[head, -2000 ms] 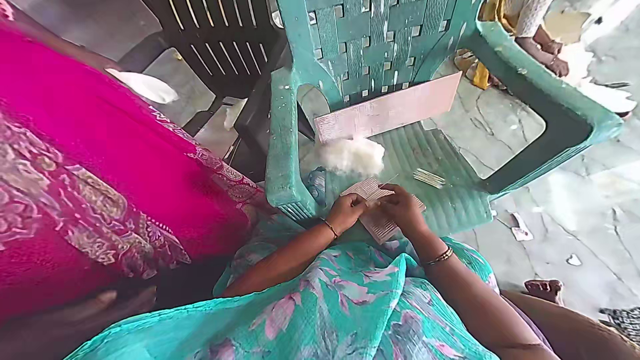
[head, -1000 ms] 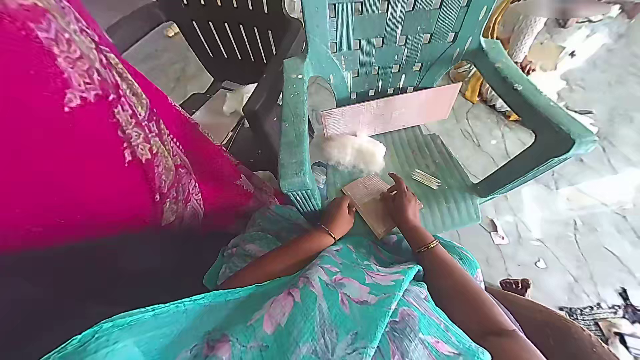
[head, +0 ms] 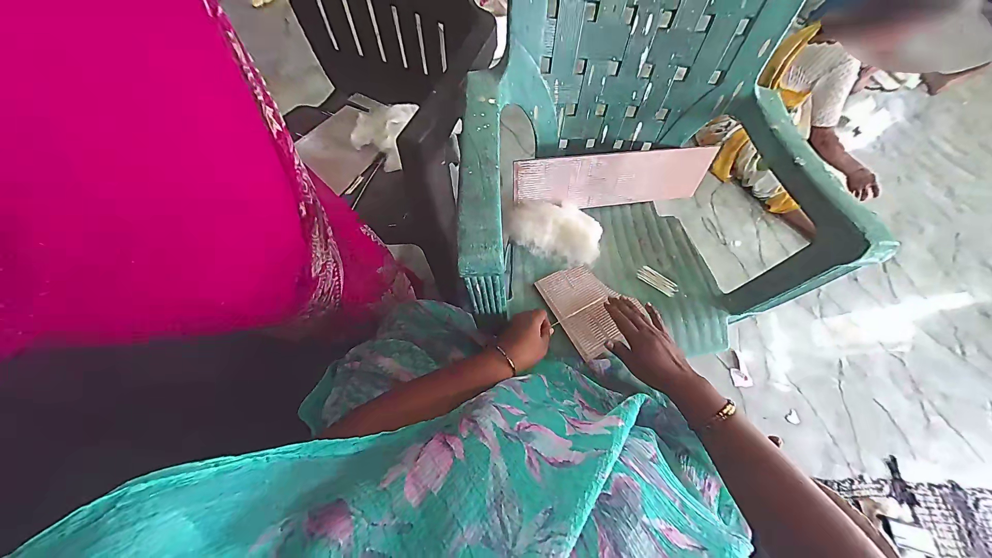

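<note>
On the seat of a green plastic chair (head: pixel 682 314) lies a ridged, printed cardboard piece (head: pixel 577 291). My right hand (head: pixel 647 345) rests on its right part, fingers extended and somewhat apart. At the cardboard's left edge my left hand (head: pixel 528 339) is closed on the end of a thin pale stick or wick (head: pixel 580 308), which runs across the cardboard to my right fingers. A tuft of white cotton (head: pixel 556 232) sits behind the cardboard. Several thin white sticks or rolled wicks (head: pixel 657 280) lie to the right on the seat.
A long pink board (head: pixel 616 177) leans at the chair's backrest. A dark plastic chair (head: pixel 434 155) at the left holds more cotton (head: pixel 384 132) and a sheet. A person in pink stands close on the left. Another person's hand (head: pixel 862 184) is near the floor at the back right.
My left hand has moved left, off the cardboard's surface to its edge, and a thin pale strand now shows between my hands. My right hand has flattened on the cardboard.
</note>
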